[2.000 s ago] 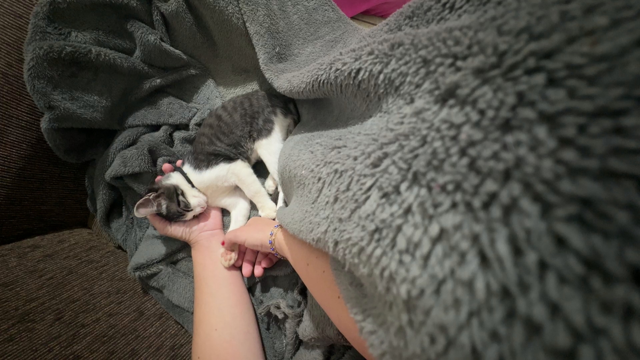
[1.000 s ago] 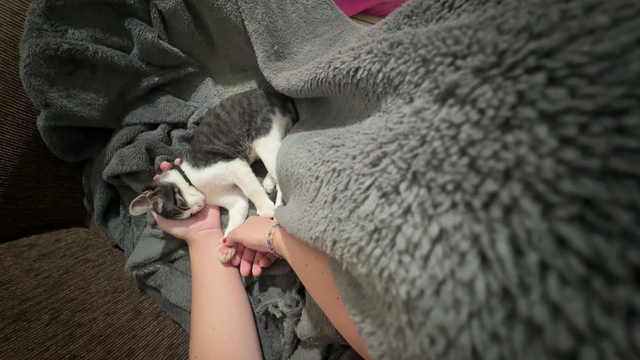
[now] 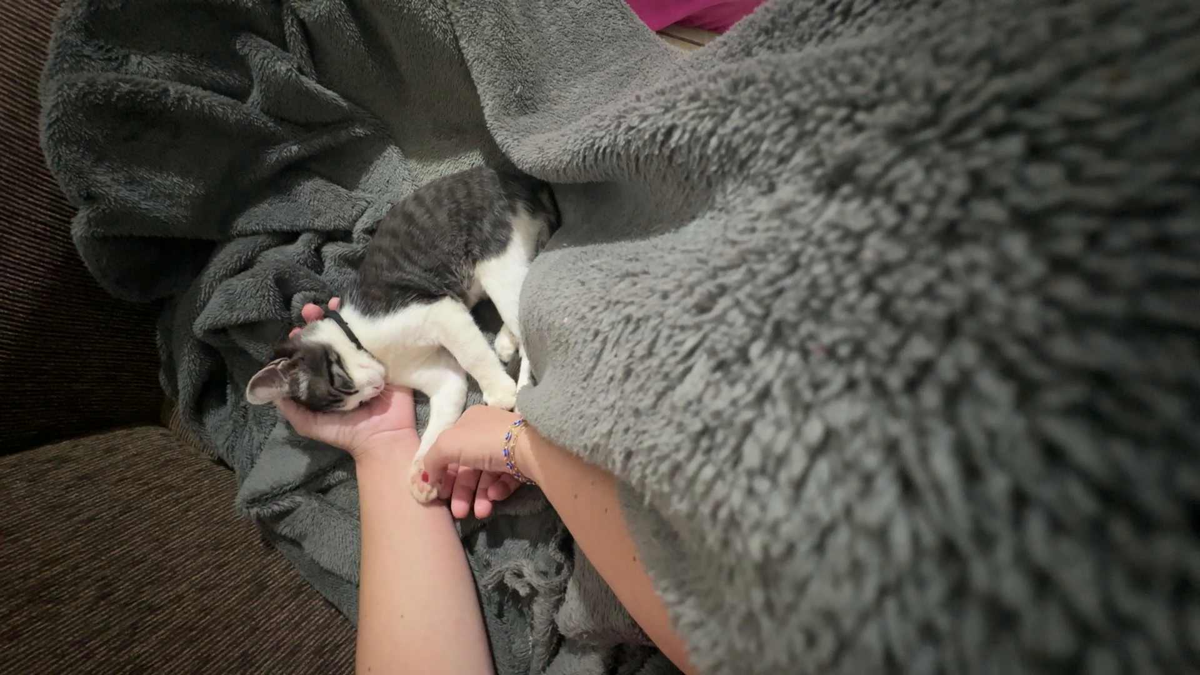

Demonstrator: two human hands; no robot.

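A grey tabby and white kitten [image 3: 441,253] with a dark collar [image 3: 343,330] lies on its side on a grey fleece blanket, its eyes appearing closed. My left hand [image 3: 361,422] is palm up beneath the kitten's head and cradles it, with fingertips showing behind the neck. The kitten's stretched foreleg reaches down to my right hand [image 3: 473,450], whose thumb rests on the front paw [image 3: 424,486]. A beaded bracelet [image 3: 515,452] circles my right wrist. The other foreleg ends just above that wrist. Part of the kitten's hind end is hidden by the blanket.
The shaggy grey blanket [image 3: 844,356] rises in a large mound at the right and lies in folds under and behind the kitten. Brown ribbed upholstery [image 3: 141,562] borders it on the left. Bright pink fabric [image 3: 694,11] shows at the top edge.
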